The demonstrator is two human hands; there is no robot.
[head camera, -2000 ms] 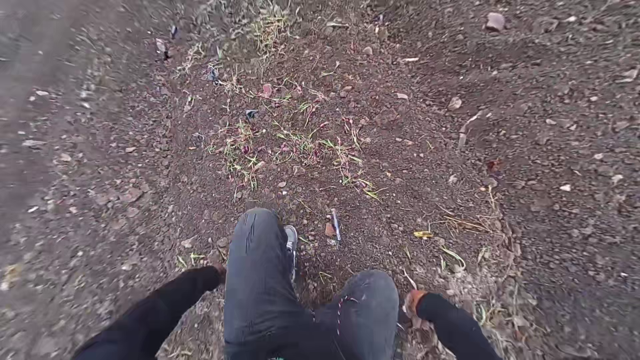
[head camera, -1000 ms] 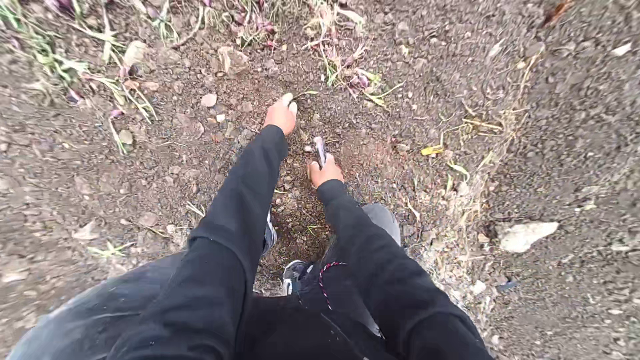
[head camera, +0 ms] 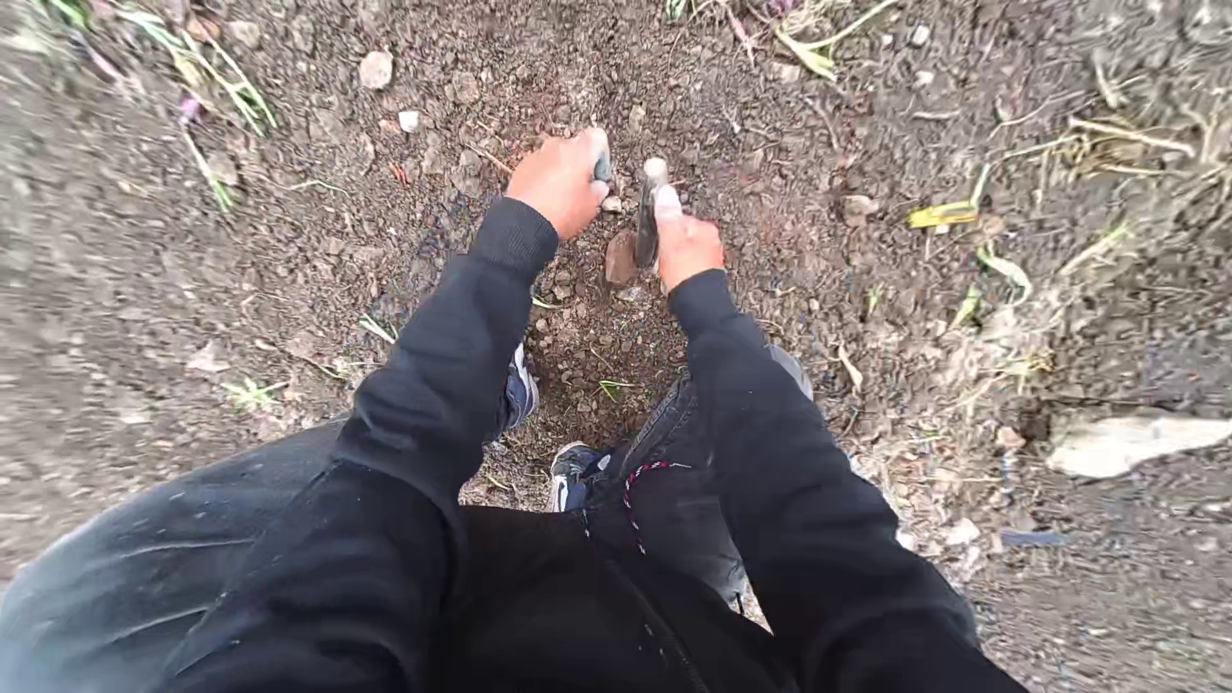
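Observation:
My left hand (head camera: pixel 561 183) is closed around a small dark grey-green object (head camera: pixel 603 168), perhaps a stone, of which only a bit shows at the fingertips. Just to its right, my right hand (head camera: pixel 687 231) grips a narrow, dark, flat tool (head camera: pixel 648 217) with a pale rounded end; its exact kind cannot be told. The tool points away from me, close above the soil. A reddish-brown flat stone (head camera: pixel 621 258) lies against the left side of the tool's lower end. Between the hands rests a small pale pebble (head camera: pixel 611 204). The hands do not touch each other.
Uprooted plants with green stalks (head camera: pixel 236 82) lie at the upper left, more at the top. A yellow scrap (head camera: pixel 943 215) and dry stems (head camera: pixel 1107 135) are on the right. A large pale flat piece (head camera: pixel 1136 443) lies at the right edge. My shoes (head camera: pixel 575 472) stand below my hands.
Both hands, beside my knees two seconds ago, have come to the ground in front. The slim tool lying on the soil then is now in my right hand. The view has moved closer to the ground.

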